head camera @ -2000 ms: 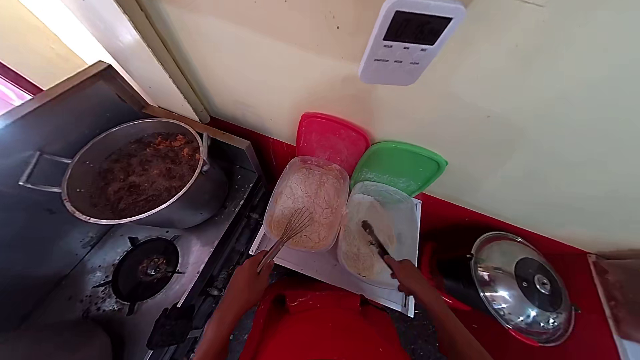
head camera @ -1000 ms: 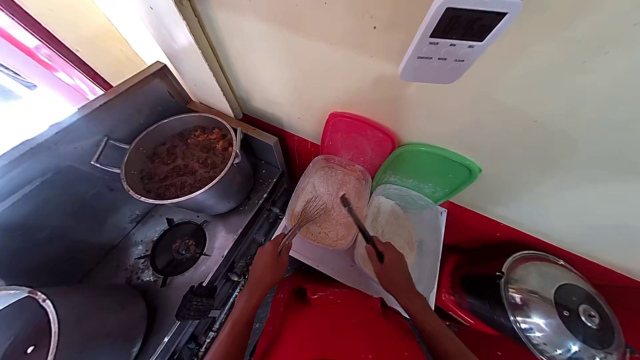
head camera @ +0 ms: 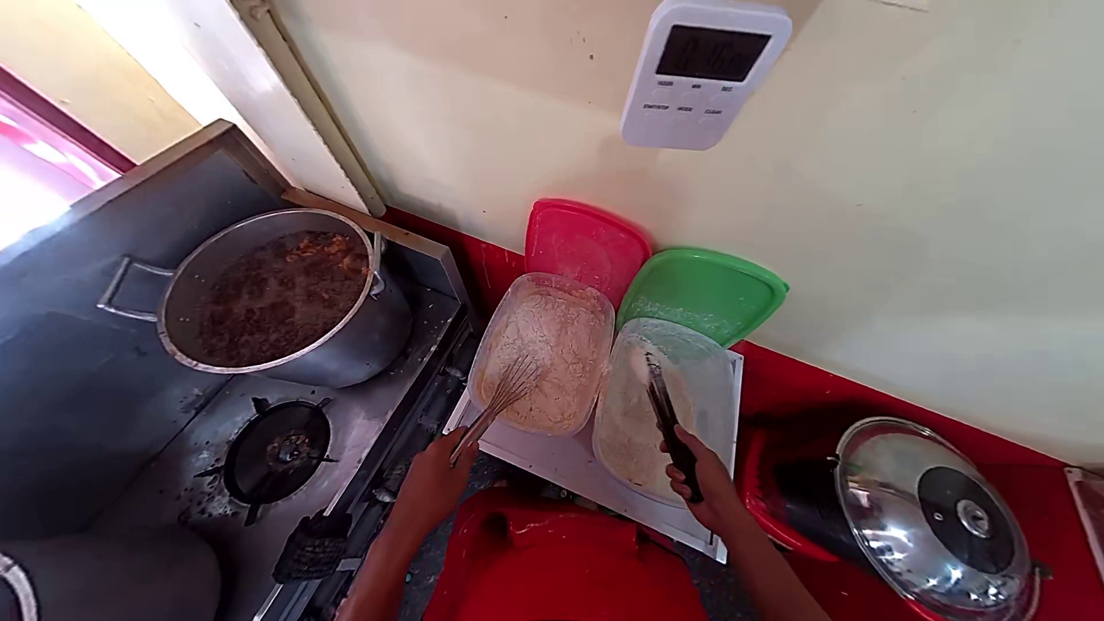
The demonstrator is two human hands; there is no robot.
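My left hand [head camera: 442, 470] grips the handle of a wire whisk [head camera: 509, 388], whose wires rest in the flour mixture of the left plastic container [head camera: 483, 345]. In my right hand [head camera: 700, 474] is a pair of black-handled tongs [head camera: 662, 405], with the tips over the pale flour in the right plastic container [head camera: 720, 423]. Both containers sit side by side on a white board [head camera: 526, 461]. Behind them a red lid [head camera: 586, 246] and a green lid [head camera: 703, 293] lean on the wall.
At left, a large metal pot [head camera: 345, 362] of dark bubbling liquid with browned pieces stands on the stove [head camera: 379, 414], behind a bare burner [head camera: 278, 450]. A glass-lidded pot [head camera: 897, 500] is at right. A digital timer [head camera: 703, 95] hangs on the wall.
The tongs have moved from between the two containers to over the right one. The whisk stays in the left container. The view has shifted.
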